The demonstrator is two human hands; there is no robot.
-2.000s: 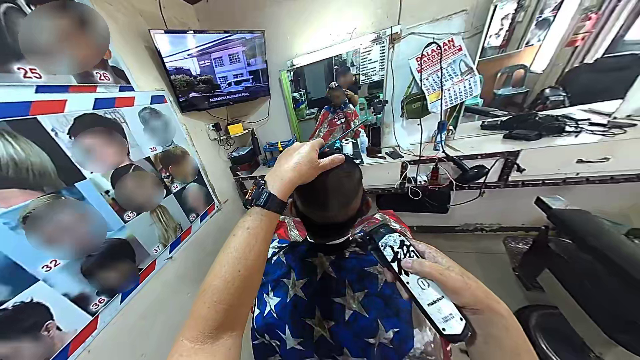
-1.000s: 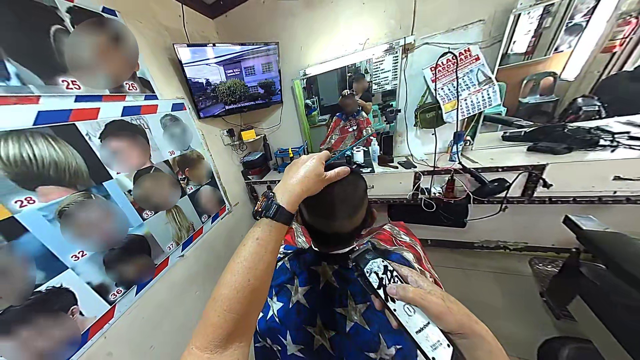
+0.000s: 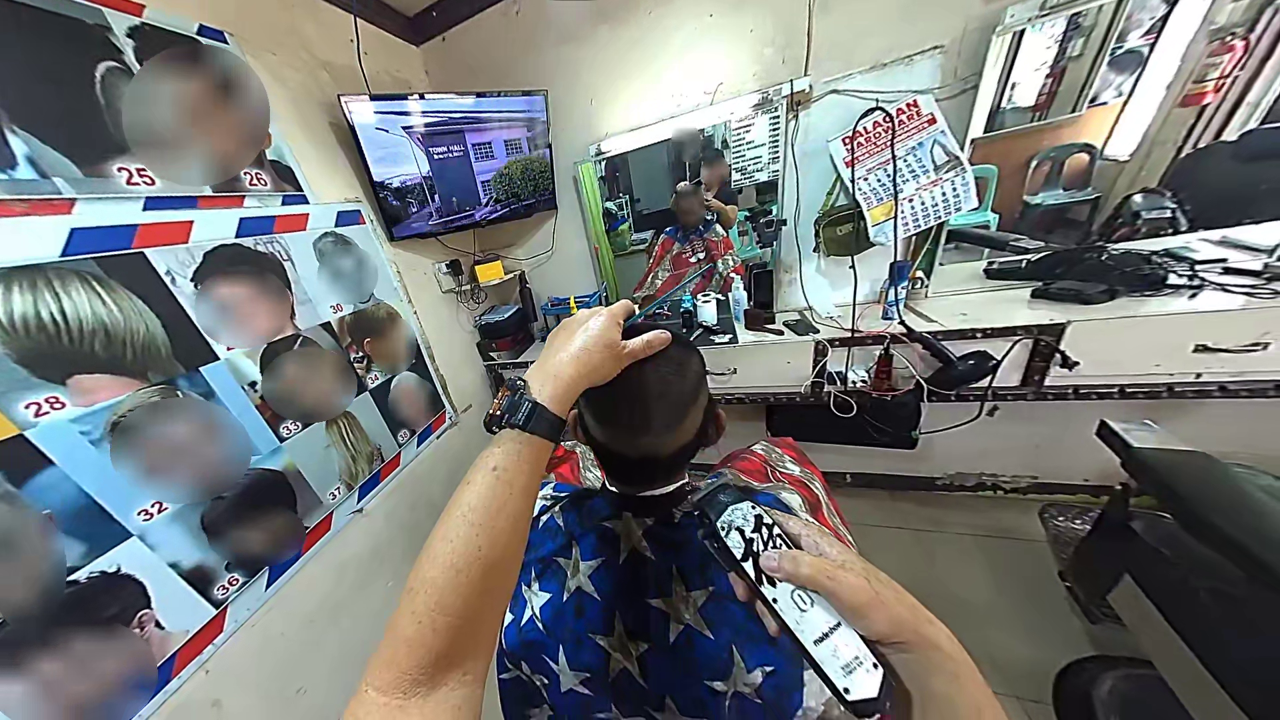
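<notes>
A seated person faces away, and the back of the head (image 3: 645, 410) shows short dark hair. My left hand (image 3: 590, 345) rests on top of that head, a thin blue comb (image 3: 668, 294) held between thumb and fingers; a watch is on the wrist. My right hand (image 3: 825, 570) grips white and black hair clippers (image 3: 790, 600), their blade end close behind the neck, above the cape. I cannot tell whether the blade touches anything. A star-and-stripe barber cape (image 3: 620, 610) covers the person's back and shoulders, with a white strip at the neck.
Ahead stands a counter (image 3: 760, 360) with bottles and cords below a wall mirror (image 3: 690, 190). A hair dryer (image 3: 955, 365) hangs at its front. A black barber chair (image 3: 1200, 540) is at the right. The left wall bears a hairstyle poster (image 3: 230, 400) and a television (image 3: 455, 165).
The view has shifted somewhat, with the television now farther right. My left hand stays on the head with the comb, and my right hand still holds the clippers behind the neck.
</notes>
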